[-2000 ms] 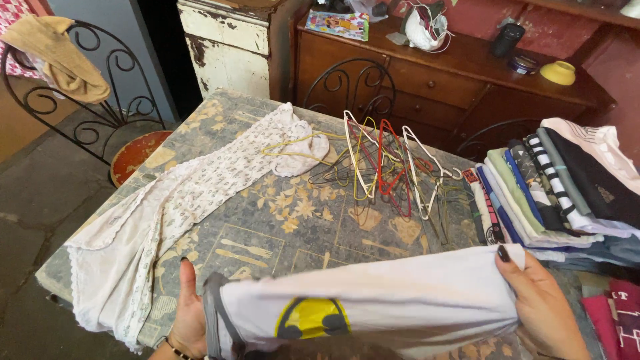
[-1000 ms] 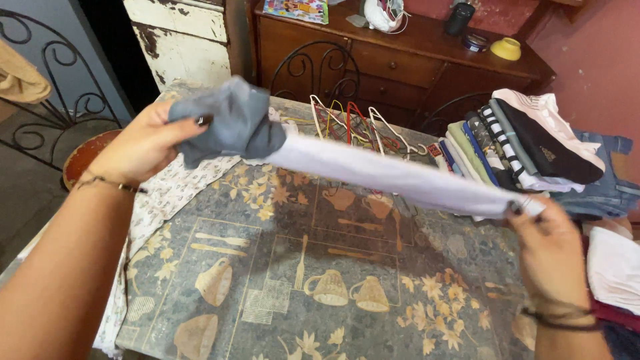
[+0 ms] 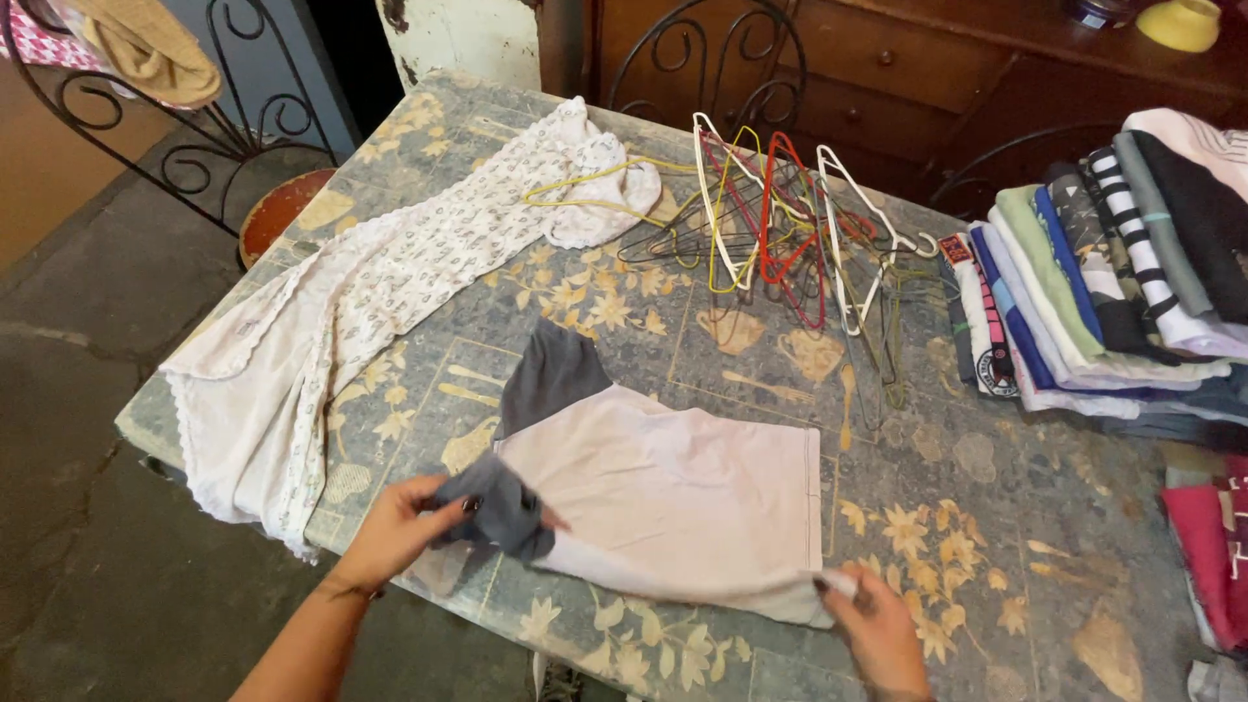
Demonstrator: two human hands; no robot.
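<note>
A white T-shirt with dark grey sleeves [image 3: 673, 478] lies spread over the near part of the table [image 3: 624, 375], its hem toward the right. My left hand [image 3: 405, 536] pinches the near grey sleeve, which is bunched and slightly blurred. The near corner of the hem is pinched between the fingers of my right hand [image 3: 873, 619]. Beyond the shirt, at the back, is a tangle of wire and plastic clothes hangers [image 3: 770, 214]. A white printed garment with lace edging [image 3: 390, 263] stretches along the table's left side.
At the right stands a stack of folded clothes [image 3: 1072, 283], with dark red folded clothing [image 3: 1199, 556] nearer me. A wrought-iron chair [image 3: 185, 166] with a tan cloth [image 3: 156, 49] is at the left. Behind the table is a wooden dresser [image 3: 897, 78].
The shirt, held stretched between my hands above the table a second ago, now lies spread on it. Its yellow and black print, visible two seconds ago, is out of sight.
</note>
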